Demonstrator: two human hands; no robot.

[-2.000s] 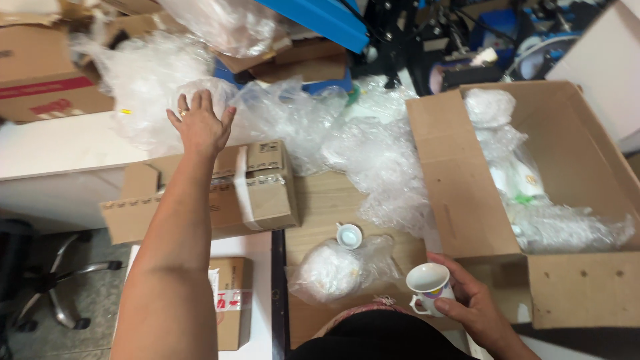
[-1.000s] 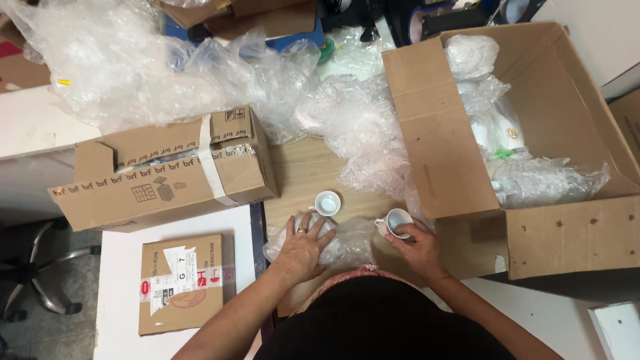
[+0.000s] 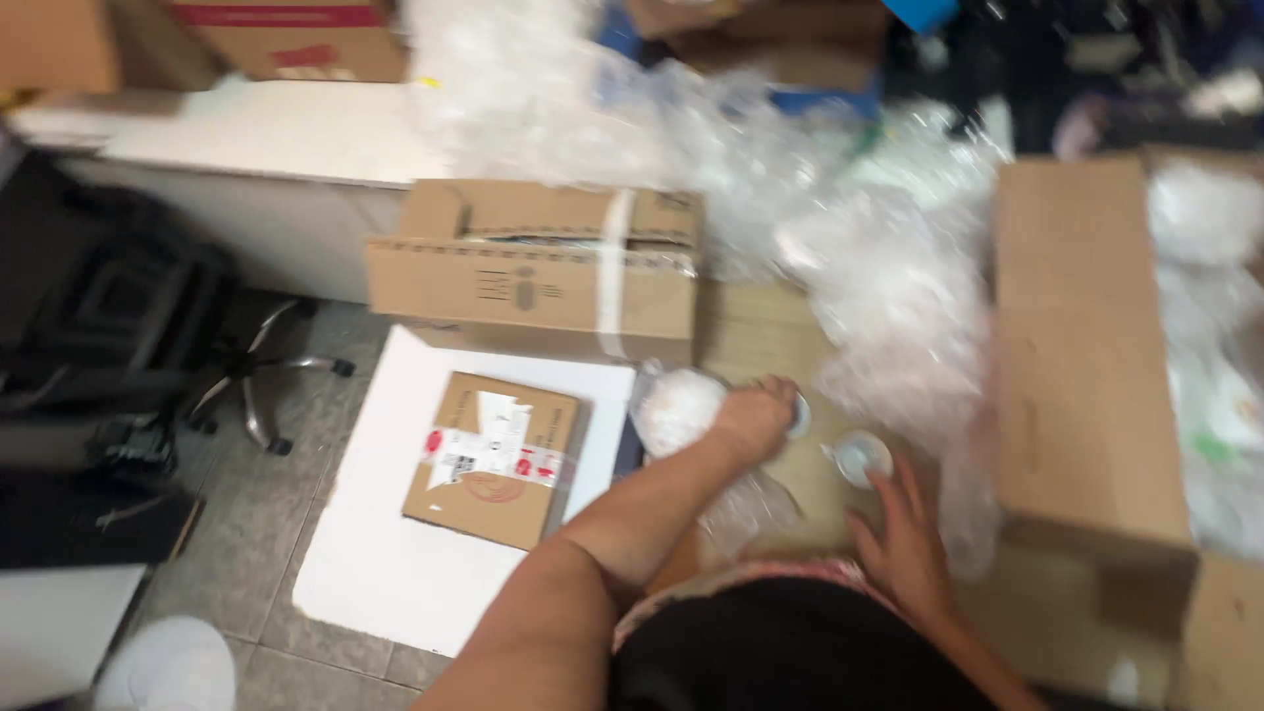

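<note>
My left hand (image 3: pixel 758 420) is on a small light cup (image 3: pixel 798 416) that stands on the wooden tabletop, its fingers curled at the rim and partly hiding it. Just right of it stands a white cup (image 3: pixel 861 460) with its handle to the left. My right hand (image 3: pixel 901 528) is beside this second cup, a fingertip at its rim and the thumb apart. Beneath and left of my left wrist lies a bubble-wrapped bundle (image 3: pixel 681 410), with loose clear plastic below it. The picture is blurred, so finger contact is hard to tell.
An opened, taped cardboard box (image 3: pixel 533 286) stands at the upper left of the cups. A flat carton (image 3: pixel 494 459) lies on a white surface. Bubble wrap (image 3: pixel 889 296) is heaped behind. A large open box (image 3: pixel 1081 346) at right holds wrapped items. An office chair base (image 3: pixel 247 370) stands at left.
My left hand has moved from the wrapped bundle to the small cup. My right hand held the other cup; that cup now stands on the table with the fingers loosened. The view has swung left.
</note>
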